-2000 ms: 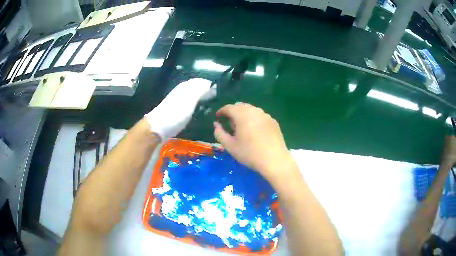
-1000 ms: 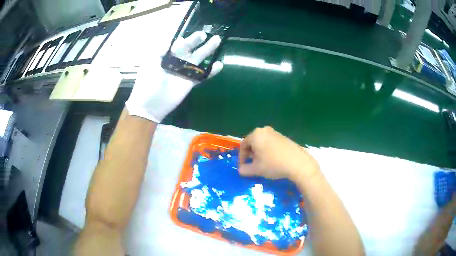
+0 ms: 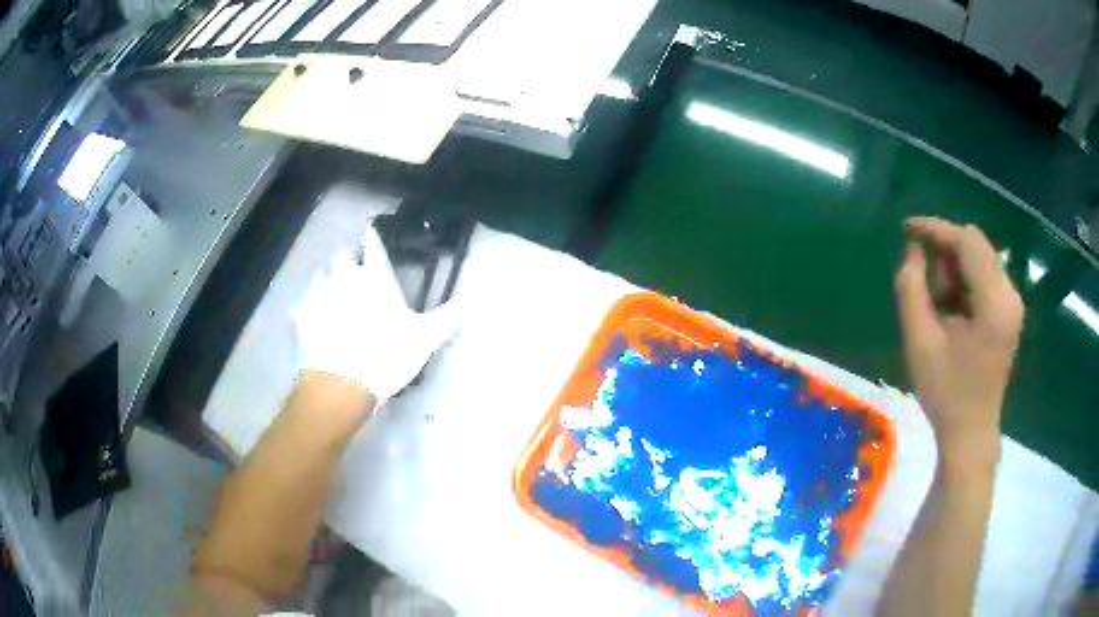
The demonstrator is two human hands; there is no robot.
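A black phone frame point(image 3: 424, 247) is at the left on the white cover, its dark wider end pointing away from me. My left hand point(image 3: 368, 325), in a white glove, is blurred; its fingers and thumb are around the sides of this frame and hide its near part. My bare right hand point(image 3: 962, 307) is raised over the green belt at the right, with thumb and fingers bent towards each other. No part shows between its fingertips. An orange tray point(image 3: 545, 440) with a heap of small blue and shiny white parts point(image 3: 711, 446) lies between my hands.
A white block point(image 3: 518, 115) with black-bordered phone-shaped places is at the upper left, with a cream-yellow plate point(image 3: 362, 106) at its edge. The green belt point(image 3: 747, 229) runs behind the tray. A black object point(image 3: 87, 428) is at the far left.
The view has turned left. My left hand has come back from the belt to the white cover; the frame it held there is no longer seen. My right hand has left the tray.
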